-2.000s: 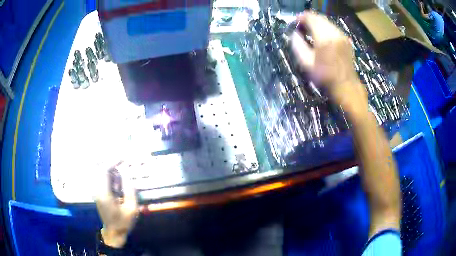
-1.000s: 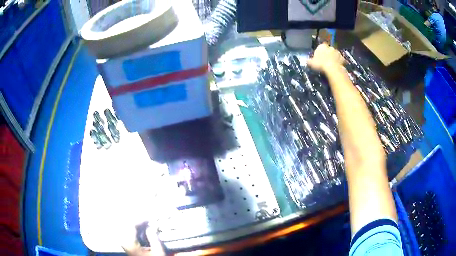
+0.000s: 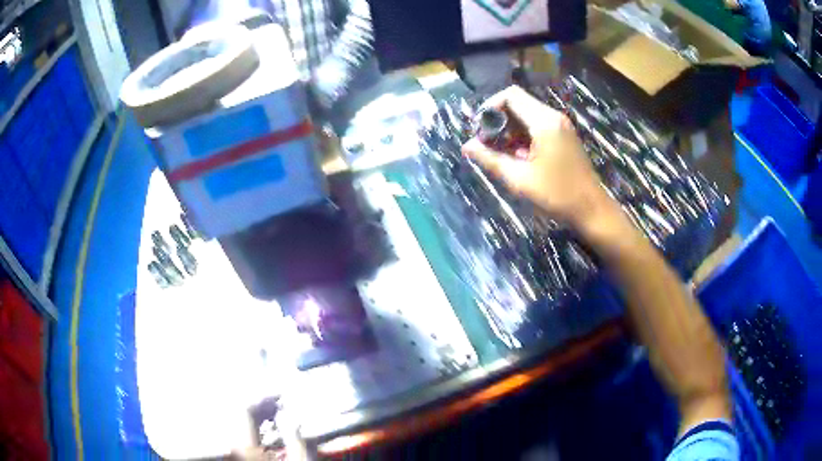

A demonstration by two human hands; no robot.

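Note:
My right hand [image 3: 541, 162] is closed around a dark metal part [image 3: 495, 124] and holds it above the far side of the parts tray [image 3: 622, 180]. My left hand [image 3: 273, 443] is at the bottom edge of the picture, cut off and blurred, with a small dark part [image 3: 264, 416] between its fingers at the front of the plate. The dark fixture [image 3: 338, 333] is lit purple-white under the dark marking head [image 3: 297, 248]. The perforated work plate [image 3: 406, 315] glares white.
A white carton [image 3: 239, 171] with a tape roll [image 3: 191, 72] sits on the head. Standing parts [image 3: 171, 257] are at the plate's left. A green strip [image 3: 442, 261] borders the tray. An open brown carton [image 3: 667, 72] is behind. A blue bin [image 3: 766, 306] holds dark parts at right.
My right hand has drawn back from the tray's far edge toward me and left, now showing a part in its fingers. The view has shifted. My left hand remains at the plate's front edge.

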